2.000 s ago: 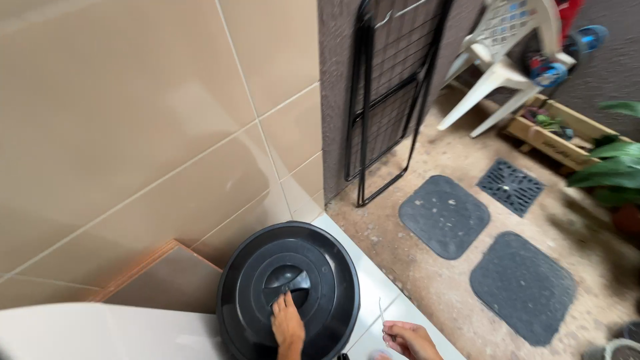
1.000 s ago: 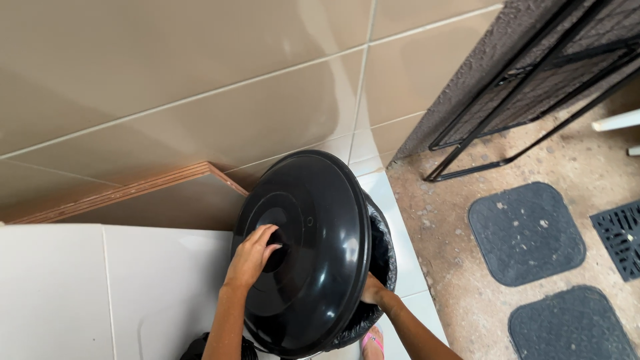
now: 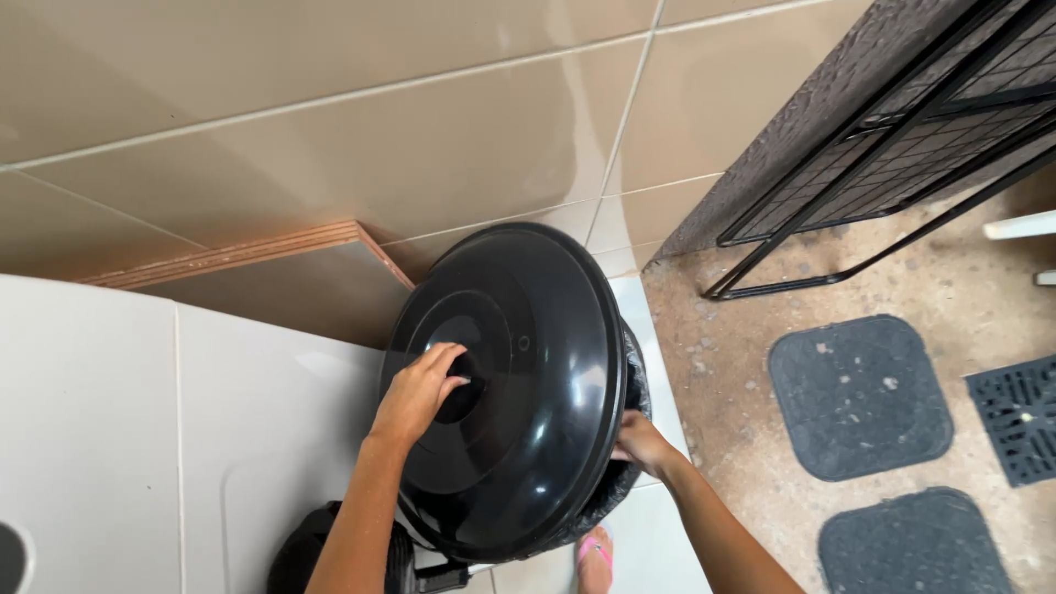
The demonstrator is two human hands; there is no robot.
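My left hand point(image 3: 419, 394) grips the knob of a round black plastic lid point(image 3: 553, 330). The lid is tilted up on its right side over a bin lined with a black plastic bag point(image 3: 634, 388). My right hand point(image 3: 643, 441) reaches in at the raised right edge, between the lid and the bag. Its fingertips are partly hidden behind the lid's rim, and I cannot tell whether they hold anything.
Tan wall tiles point(image 3: 462, 140) rise behind the bin. Stacked tiles or panels point(image 3: 272, 272) lean there, beside a white surface point(image 3: 91, 412). A folded black metal rack point(image 3: 792, 285), dark stepping pads point(image 3: 862, 396) and a drain grate point(image 3: 1019, 421) are at right. A foot in a pink flip-flop point(image 3: 596, 557) is below.
The lid lay flat two seconds ago and is now tilted up, with my left hand on its knob. My right hand has moved to the bin's opening; a thin pale item showed in it earlier.
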